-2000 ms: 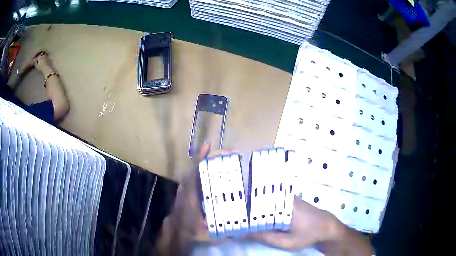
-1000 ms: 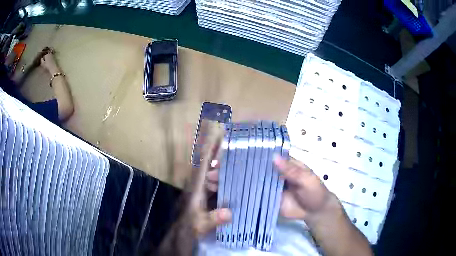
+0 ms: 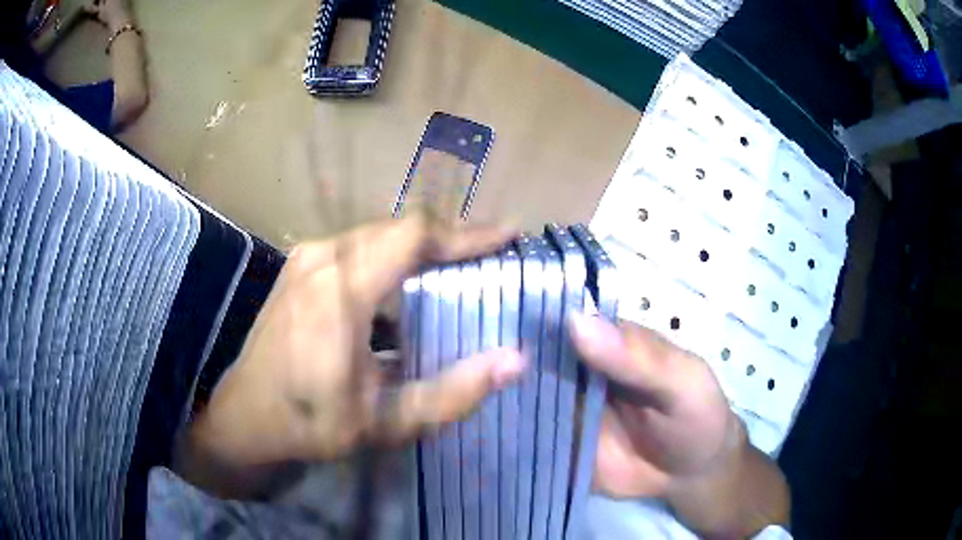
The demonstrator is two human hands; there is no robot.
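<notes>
A block of several phone middle frames (image 3: 491, 380) stands side by side, silver long edges facing me, at the lower centre. My left hand (image 3: 338, 348), slightly blurred, holds it from the left, with fingers over the far end and one finger across the edges. My right hand (image 3: 665, 411) grips its right side, thumb on the edge. At the upper right of the block, frames stand slightly apart and higher than the others. The block's lower end is cut off by the picture. A single middle frame (image 3: 472, 140) lies flat on the tan surface beyond, its near end hidden by my left hand.
A stack of middle frames (image 3: 343, 78) lies at the top. A white blister tray (image 3: 738, 253) is at right, a tall white tray stack (image 3: 84, 316) at left, another tray stack (image 3: 659, 19) at the back. A person's arm (image 3: 127, 69) shows at upper left, a blue bin (image 3: 909, 47) at upper right.
The block, first showing its slotted sides, now shows long silver edges and sits larger in view. My left hand has moved up over its far end. The bench items have shifted upward in the picture.
</notes>
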